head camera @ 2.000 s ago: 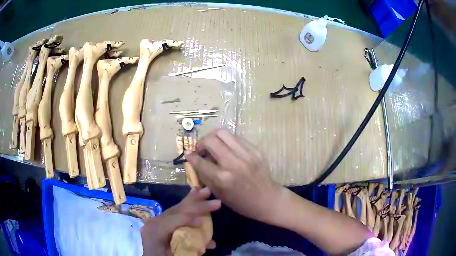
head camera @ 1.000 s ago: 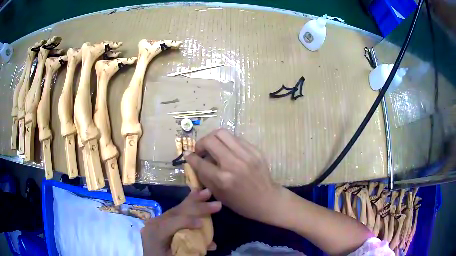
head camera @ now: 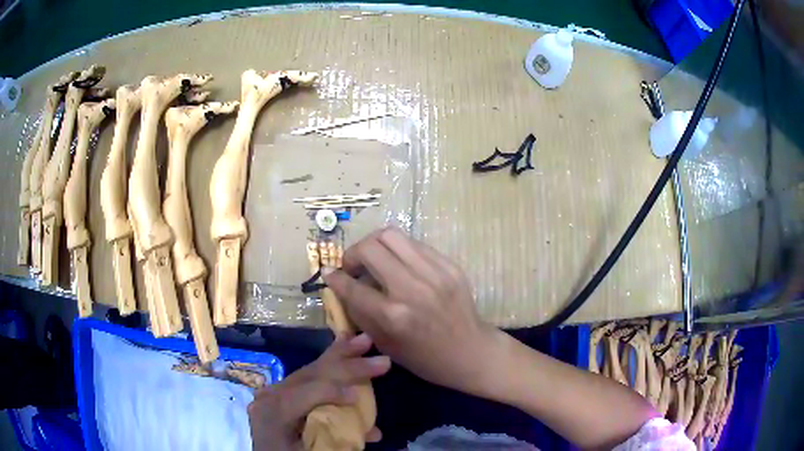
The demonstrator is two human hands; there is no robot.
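A tan moulded limb part (head camera: 339, 426) points away from me, its toed end (head camera: 325, 255) at the bench's near edge. My left hand (head camera: 308, 388) is closed around its near, thick part. My right hand (head camera: 401, 308) has its fingers at the toed end. A dark trim piece (head camera: 311, 284) shows at the left side of that end, beside my right fingertips, which partly hide it. Whether the fingers pinch the trim or the limb is hidden. A small white cap (head camera: 326, 219) lies just beyond the toes.
Several tan limbs (head camera: 231, 189) lie in a row at left. Thin sticks (head camera: 337, 201), a loose dark trim piece (head camera: 507, 161), white bottles (head camera: 548, 62) and a black cable (head camera: 648, 207) are on the bench. Blue bins stand below: a lined one (head camera: 145, 388) and a limb-filled one (head camera: 577, 352).
The bench items sit slightly further left in the view. Both hands keep nearly the same grip and place, with the toed end a little more left.
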